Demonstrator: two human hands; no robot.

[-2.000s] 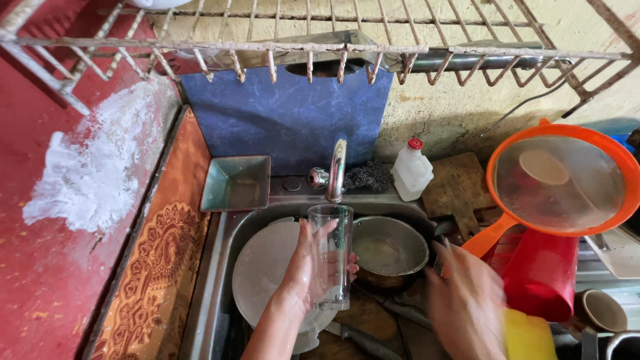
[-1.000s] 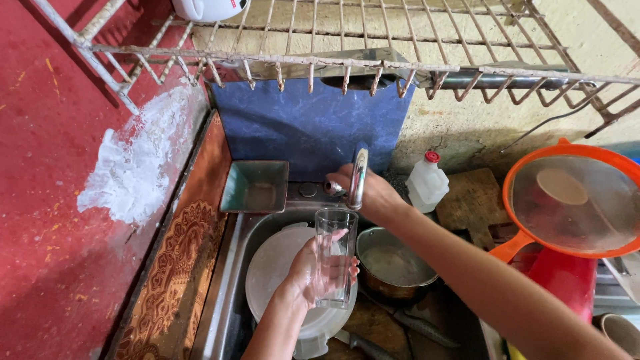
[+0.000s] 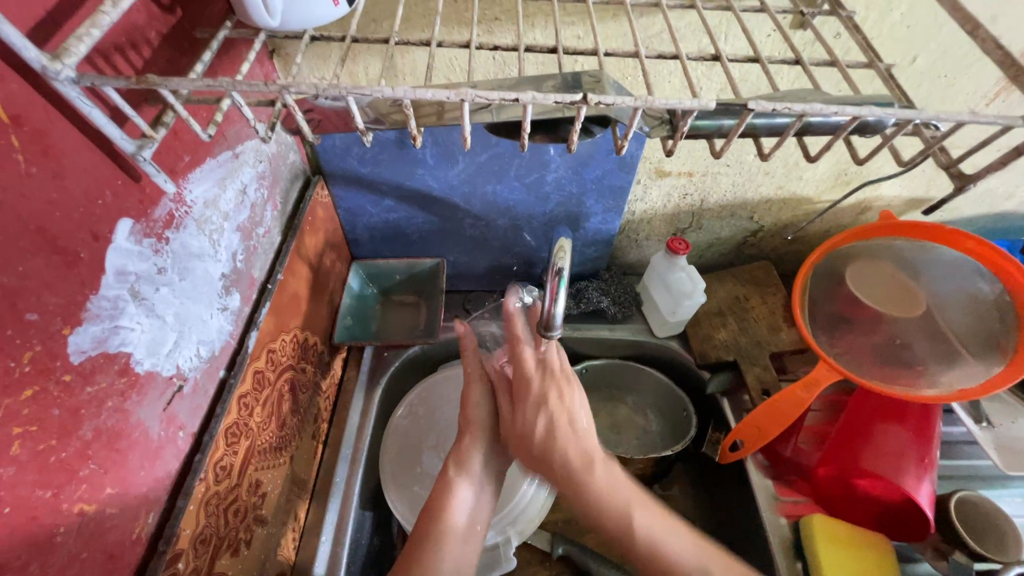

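Observation:
Under the chrome faucet (image 3: 555, 288), my left hand (image 3: 478, 400) and my right hand (image 3: 544, 384) are pressed together over the sink (image 3: 360, 448). Between them a clear drinking glass (image 3: 490, 330) shows only in part, blurred, at the upper fingers; most of it is hidden. The left hand is on its left side and the right hand's palm and fingers cover it from the right. Below the hands a whitish round lid or plate (image 3: 424, 448) lies in the basin. A metal pan (image 3: 640, 408) with cloudy liquid stands to the right, a knife handle (image 3: 588, 556) lower down.
A rusty wire rack (image 3: 400, 92) hangs above. Behind the sink are a green square dish (image 3: 388, 308), dark scouring mesh (image 3: 604, 294), a plastic bottle (image 3: 672, 292) and a wooden board (image 3: 740, 316). At right are an orange strainer (image 3: 912, 308), red container (image 3: 880, 464), yellow sponge (image 3: 848, 548) and mug (image 3: 984, 524).
My right hand was blurred at right of the pan, then at the faucet, and is now against my left hand. The glass, upright and plain to see earlier, is now mostly covered by the hands.

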